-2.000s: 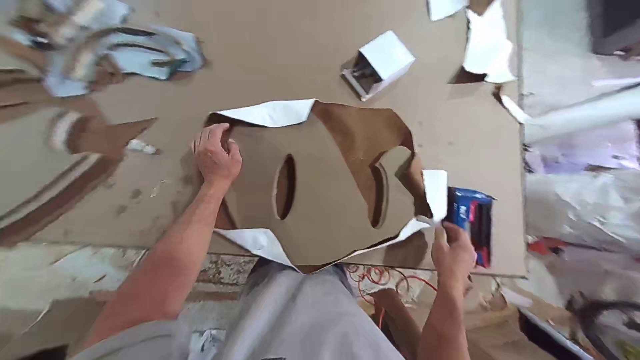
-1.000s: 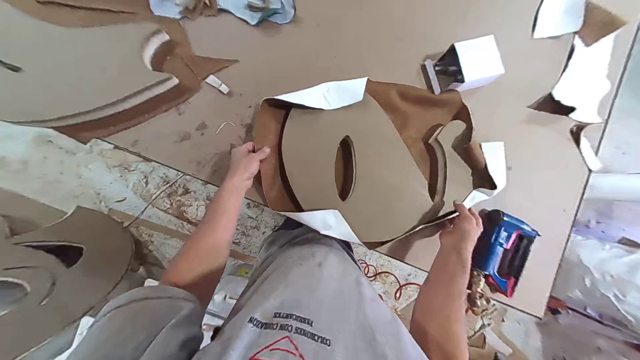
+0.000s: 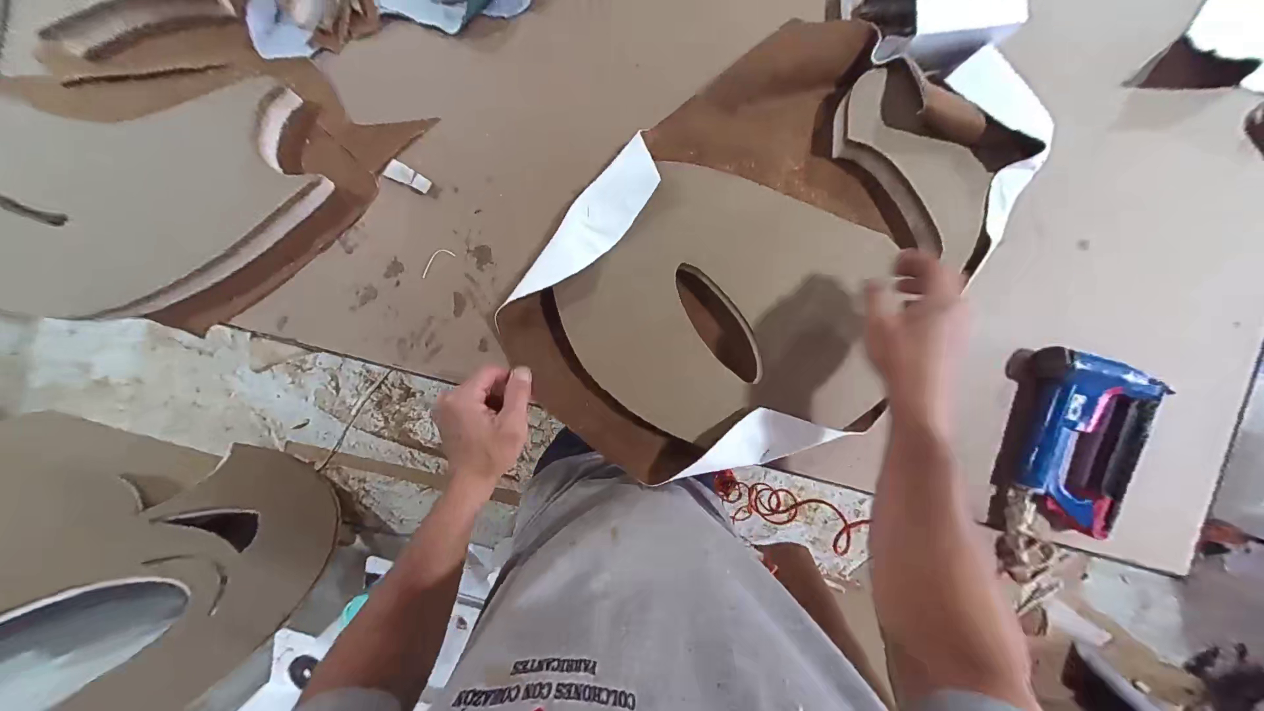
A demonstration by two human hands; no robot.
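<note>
A brown fabric sheet (image 3: 592,415) with white underside flaps (image 3: 597,212) lies on the table, and on it rests a cut board panel (image 3: 632,326) with an oval hole. My left hand (image 3: 486,420) pinches the sheet's lower left edge between thumb and fingers. Above the panel's right part is my right hand (image 3: 916,316), blurred, fingers partly curled, with nothing visible in it. A smaller curved board piece (image 3: 889,148) sits at the sheet's upper right, where the fabric is folded up. To the right of my right hand lies a blue tool (image 3: 1086,434), seemingly a staple gun.
Another board shape on brown fabric (image 3: 158,197) lies at the left, with a small white piece (image 3: 406,177) beside it. A white box (image 3: 963,25) stands behind the sheet. Below the table edge are a red coiled hose (image 3: 780,504) and a large cut board (image 3: 267,494).
The sheet and panel have turned, their right end now farther from me. My right hand has let go of the sheet's right edge and is over the panel. My left hand still holds the left edge.
</note>
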